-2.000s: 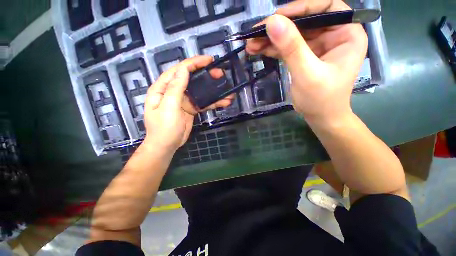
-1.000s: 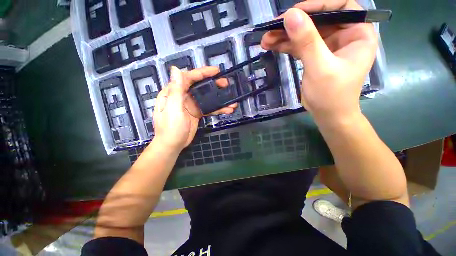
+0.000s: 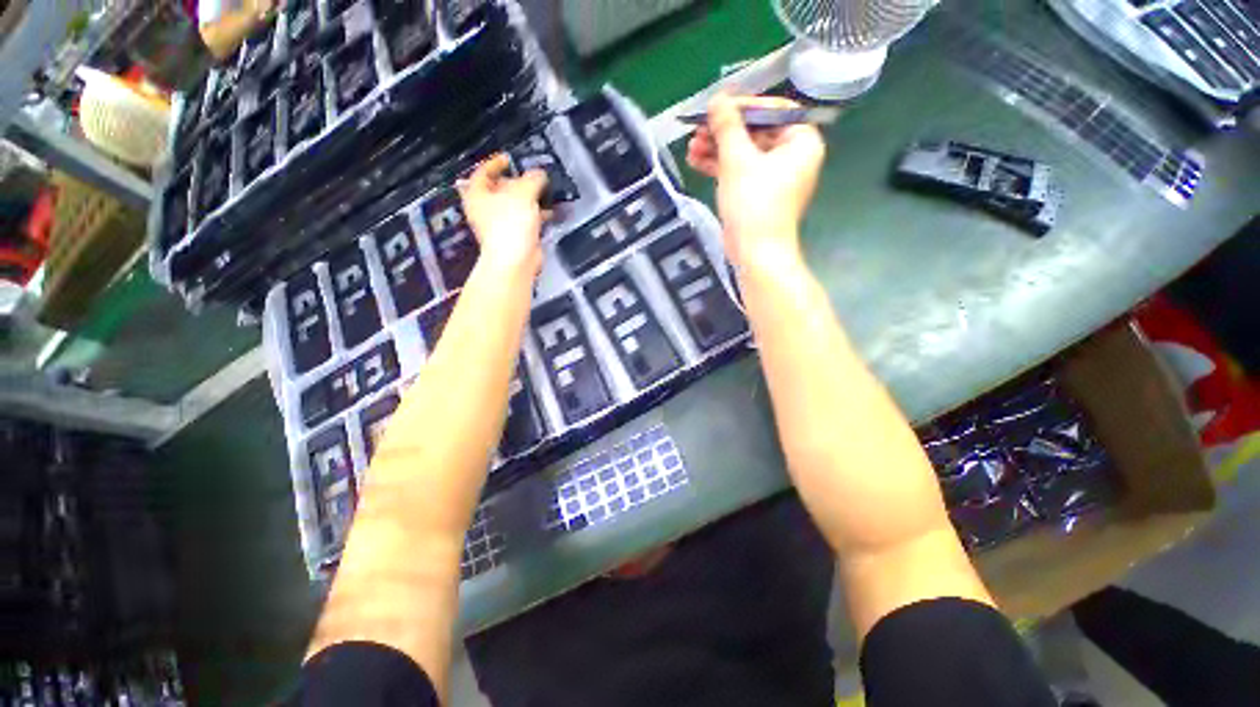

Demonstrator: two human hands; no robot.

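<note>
My left hand (image 3: 500, 207) is at the back of the whitish blister tray (image 3: 411, 340), with its fingers on a black plastic housing (image 3: 553, 180) at a back pocket. Whether the housing is seated in the pocket or held above it is hard to tell. My right hand (image 3: 757, 159) holds the dark tweezers (image 3: 753, 118) just right of the tray's back corner. Other black housings with light cut-outs lie in the tray pockets. A gridded die-cut sheet (image 3: 618, 478) lies at the bench edge below the tray, shiny white on its right part.
A tall stack of filled trays (image 3: 352, 138) stands behind the tray at left. A small white fan (image 3: 840, 49) is at the back. A separate black part (image 3: 978, 182), a spare gridded strip (image 3: 1092, 118) and another tray (image 3: 1175, 42) are at right. A cardboard box (image 3: 1140, 477) holds shiny black items below.
The view has shifted, showing more of the bench's back and right. My left hand has moved with the housing to the tray's back. My right hand has moved away from the housing, tweezers still held.
</note>
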